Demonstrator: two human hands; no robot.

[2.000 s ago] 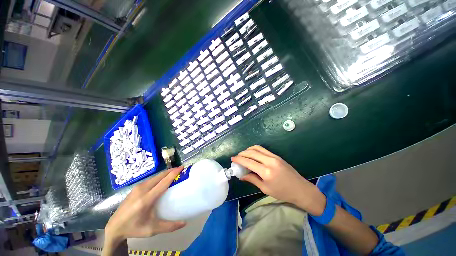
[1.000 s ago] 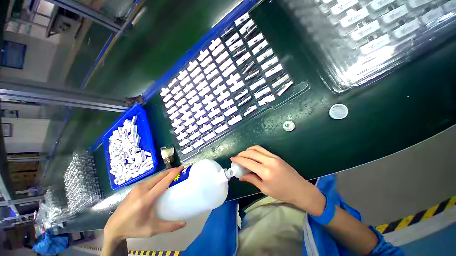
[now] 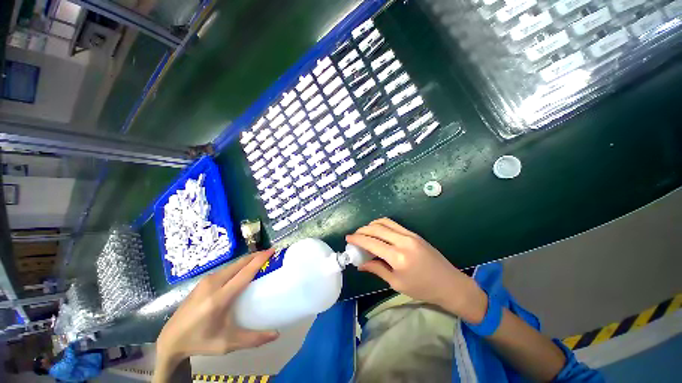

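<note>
My left hand (image 3: pixel 206 310) holds a large milky white bottle (image 3: pixel 295 288) on its side, neck to the right. A blue-and-yellow label shows by my fingertips. My right hand (image 3: pixel 396 254) grips a small white translucent bottle (image 3: pixel 360 255) whose mouth meets the neck of the large one; my fingers cover part of it. A small white cap (image 3: pixel 432 188) and a larger pale round cap (image 3: pixel 506 166) lie on the bench. The clear blister tray (image 3: pixel 441 143) ahead holds rows of white parts, some with dark slim inserts.
A blue parts bin (image 3: pixel 226 206) holds loose white pieces. Pale-jawed pliers (image 3: pixel 251 232) lie beside it, partly hidden. Stacked clear blister trays stand at the upper right (image 3: pixel 516 120) and far left (image 3: pixel 123 273). A person in blue (image 3: pixel 75 364) is at the lower left. Metal uprights rise beyond the bench.
My hands and both bottles have not visibly moved. The person in blue at the lower left has shifted position.
</note>
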